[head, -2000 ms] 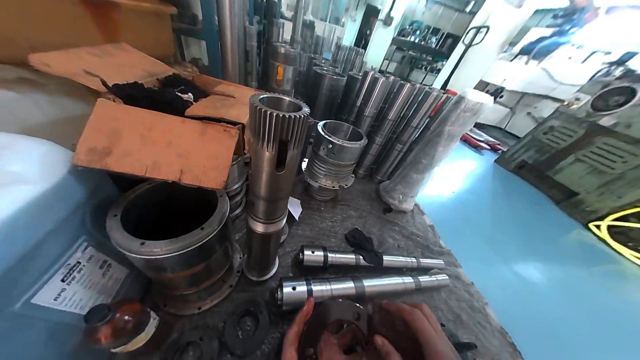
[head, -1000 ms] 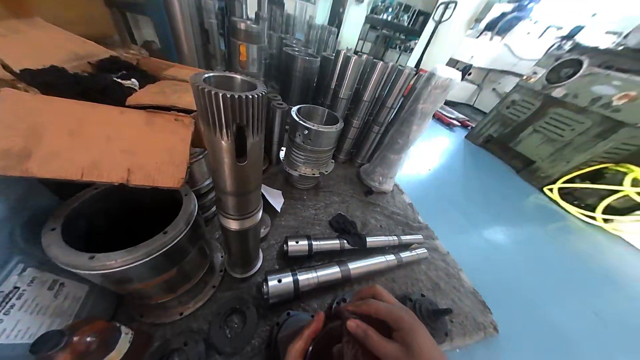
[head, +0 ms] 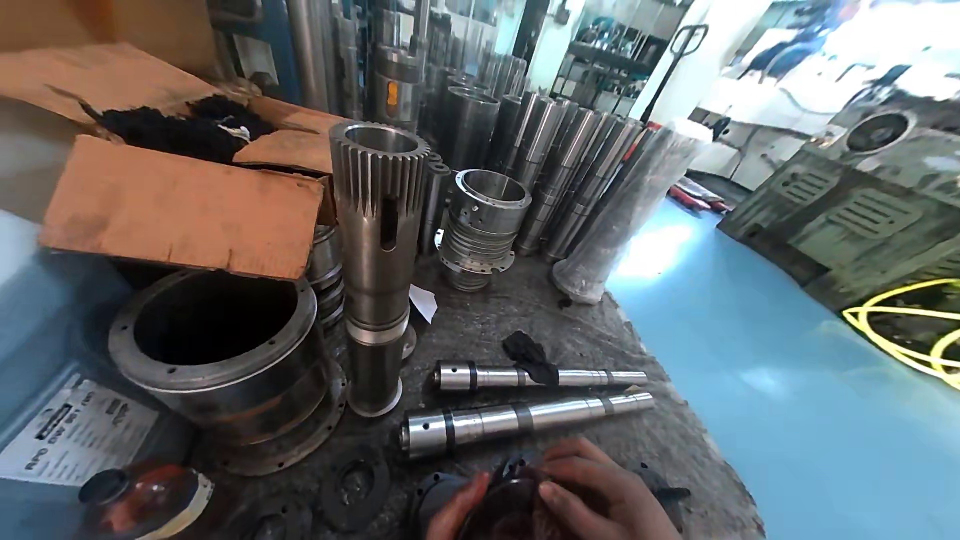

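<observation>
At the bottom centre, my left hand (head: 459, 510) and my right hand (head: 600, 487) are both on a dark round part (head: 514, 506), its lower side cut off by the frame edge. My right fingers lie over its rim; my left fingers rest at its left side. Just beyond my hands lie two stepped steel shafts, the nearer one (head: 487, 425) and the farther one (head: 585, 376), which has a black cloth (head: 531, 356) over it. Dark flanged parts lie on both sides of my hands. A splined hollow steel shaft (head: 379, 262) stands upright to the left.
A large flanged cylinder (head: 247, 397) and an amber bottle (head: 150, 499) stand at left, below an open cardboard box (head: 180, 206). Behind the shafts are a ribbed steel sleeve (head: 480, 225) and a plastic-wrapped cylinder (head: 630, 210). A yellow hose (head: 892, 300) lies at far right.
Both hands stay on the dark round part, with the fingers shifted around it. The view has swung somewhat between frames.
</observation>
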